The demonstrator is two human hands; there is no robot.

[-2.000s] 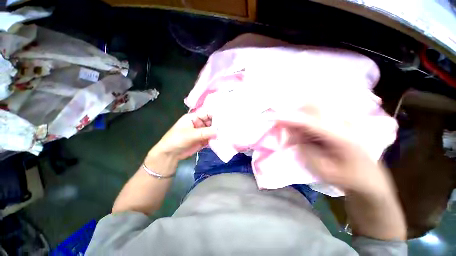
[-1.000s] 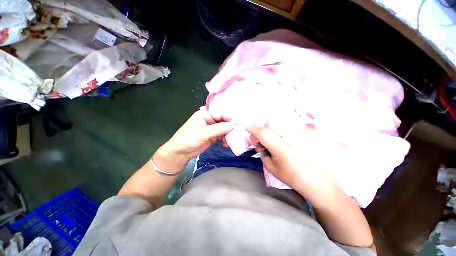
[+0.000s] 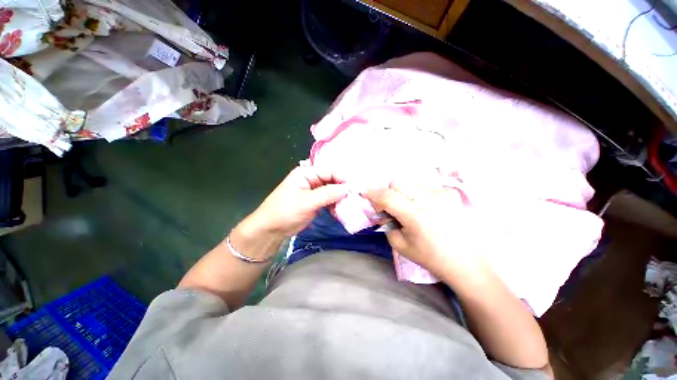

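The pink garment (image 3: 512,148) lies spread over my lap, very bright in the middle. My left hand (image 3: 301,200) pinches the garment's near left edge between thumb and fingers. My right hand (image 3: 408,219) is close beside it, with its fingertips on the same edge. A small greyish band or piece shows at the right fingers. No needle or thread can be made out at the fingertips.
Floral garments (image 3: 126,89) hang at upper left. A blue plastic crate (image 3: 93,323) stands on the floor at lower left. The white table's edge (image 3: 594,56) crosses the upper right, beside a wooden drawer (image 3: 419,13). A brown cardboard box (image 3: 631,274) is at right.
Since two seconds ago my right hand has come from a blurred sweep on the right back to the edge beside my left hand. Since one second ago both hands have barely moved.
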